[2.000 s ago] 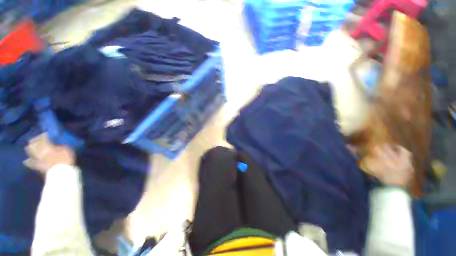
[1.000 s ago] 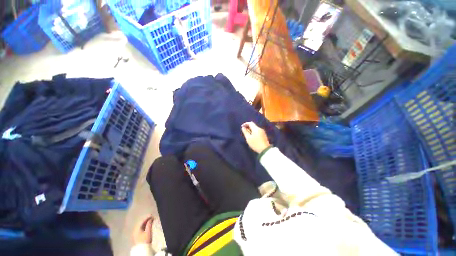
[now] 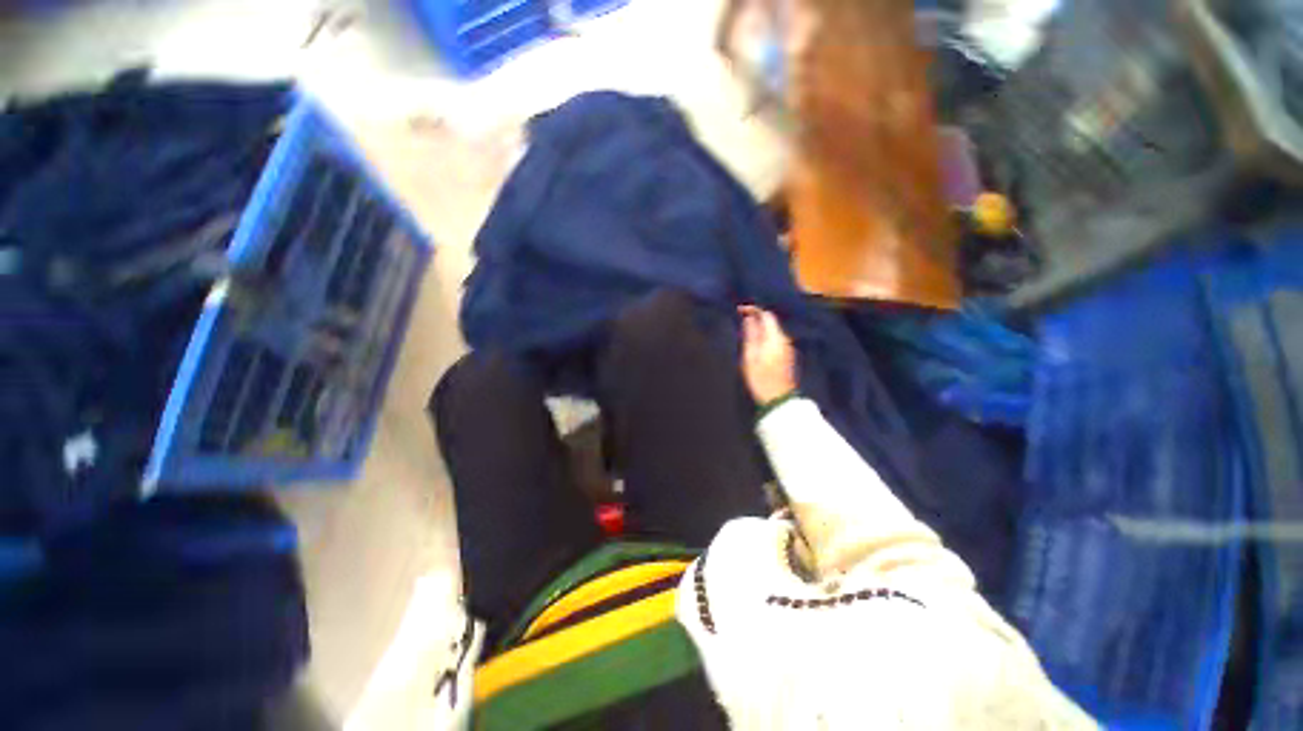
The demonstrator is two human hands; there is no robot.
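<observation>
A navy garment [image 3: 615,200] lies over the front of my knees and spreads down along my right thigh. My right hand [image 3: 767,357] rests at the garment beside my right knee, blurred; whether it pinches the cloth cannot be told. My left sleeve [image 3: 407,643] shows at the lower left, but my left hand is not visible. A small red thing [image 3: 612,517] shows between my thighs near the waistband.
A blue crate [image 3: 307,307] stands left of my legs, with navy garments [image 3: 86,186] heaped beside it. An orange-brown bench [image 3: 872,172] is ahead to the right. Blue crates [image 3: 1129,429] stand at the right. Another blue crate [image 3: 500,29] is at the top edge.
The view has shifted, and my knees are further apart. The blue-tipped thing between my thighs no longer shows; a red thing does. My left hand has gone out of sight.
</observation>
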